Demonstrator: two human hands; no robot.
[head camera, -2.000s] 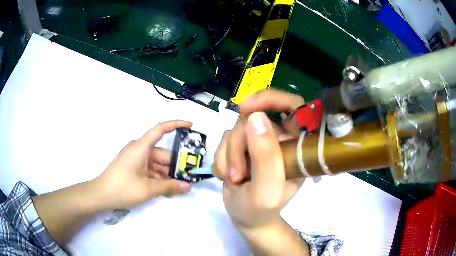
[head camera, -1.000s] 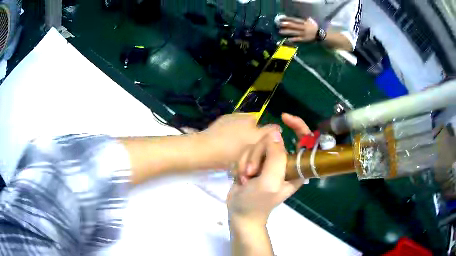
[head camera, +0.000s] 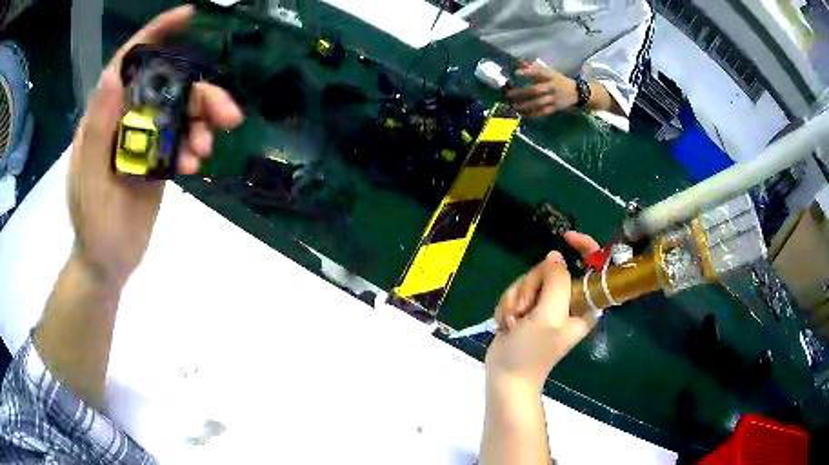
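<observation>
My left hand is raised at the upper left and holds a black open power adapter. A yellow-taped transformer shows on its board. My right hand grips the glue dispensing gun at the front of its amber barrel. The gun's pale tapered nozzle points left, over the edge of the white work sheet, away from the adapter. A red lever and white cable ties show on the barrel.
A yellow-black divider strip crosses the dark green bench. A dark adapter pile lies beyond the sheet. Another person's hand is at the strip's far end. A red basket is lower right, a fan far left.
My left hand first reached across to near my right hand, then moved to the upper left with an adapter in it. The gun has moved right, and its nozzle is now clear of the adapter.
</observation>
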